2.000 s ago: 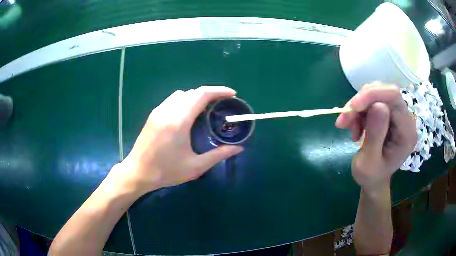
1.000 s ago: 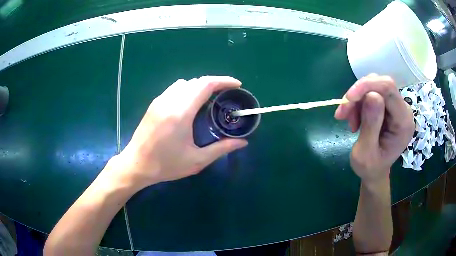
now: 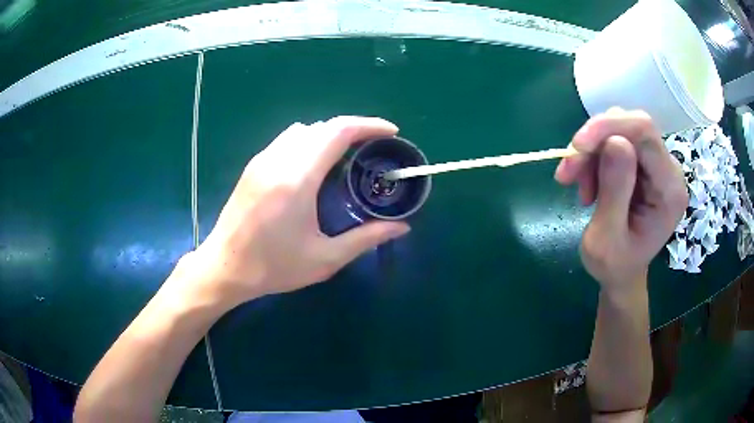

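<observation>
My left hand grips a dark cup-shaped motor housing from its left side, with the open mouth facing up. Round motor parts show at its bottom. My right hand holds a thin pale applicator stick by its right end, like a pen. The stick lies nearly level, and its left tip is inside the housing mouth, over the round parts. Whether the tip touches them I cannot tell.
A large white tub stands tilted in view at the upper right. A pile of white impellers lies behind my right hand. A pale strip crosses the far side of the green table. Brown cardboard shows below the front edge.
The housing and both hands sit slightly higher in the picture. The pale strip has also shifted up as the view moved. The stick tip stays inside the housing, and both grips are unchanged.
</observation>
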